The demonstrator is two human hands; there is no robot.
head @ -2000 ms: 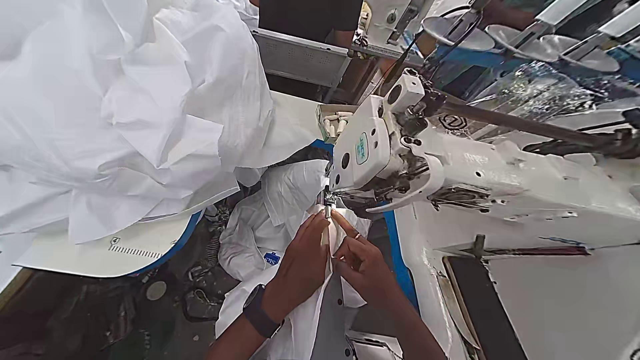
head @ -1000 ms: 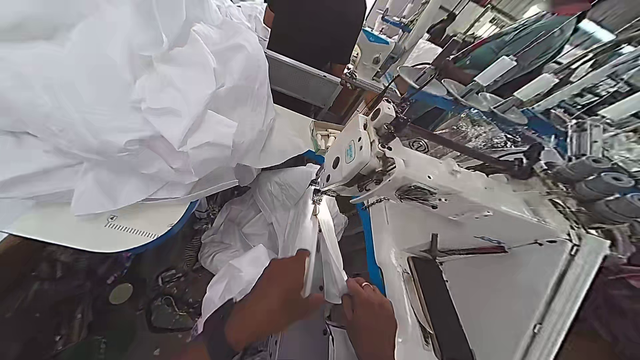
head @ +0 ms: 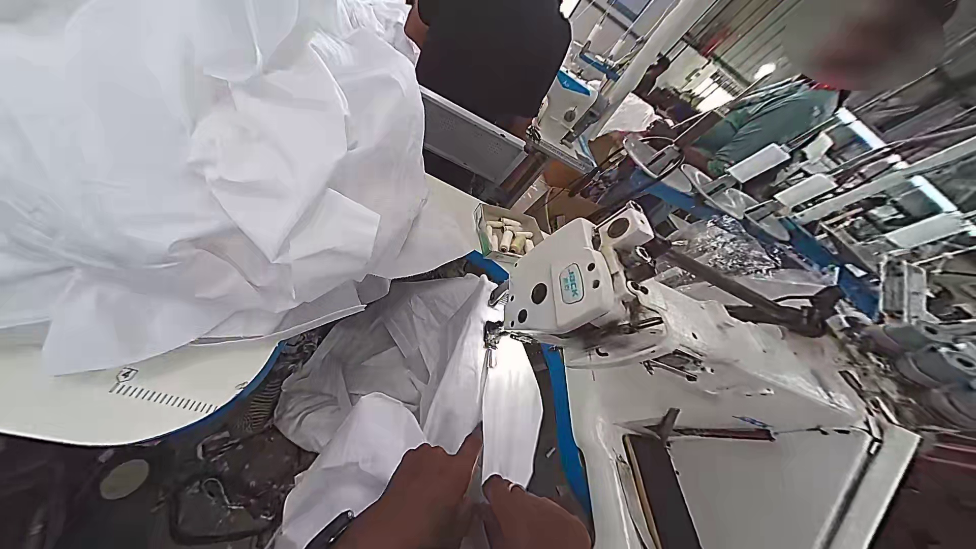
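Note:
White fabric point(head: 450, 366) runs under the lit needle area of a white Jack sewing machine point(head: 560, 282) and hangs down in front of it. My left hand point(head: 427, 488), with a dark watch at the wrist, grips the fabric's left part below the needle. My right hand point(head: 534, 515) holds the lower edge of the narrow white strip point(head: 511, 419) beside it, close to the left hand. Both hands are partly cut off by the bottom of the view, and some fingertips are hidden.
A large heap of white fabric point(head: 229, 168) lies on the white table point(head: 137, 404) at left. Behind the machine is a small box point(head: 482, 229) of thread bobbins. A person in a dark top point(head: 496, 61) is beyond, another in green point(head: 770, 122) at upper right. Thread cones point(head: 759, 162) stand at right.
Both hands have moved down from close to the needle toward the bottom of the view, still on the fabric. More of the strip now shows below the needle. The view has shifted.

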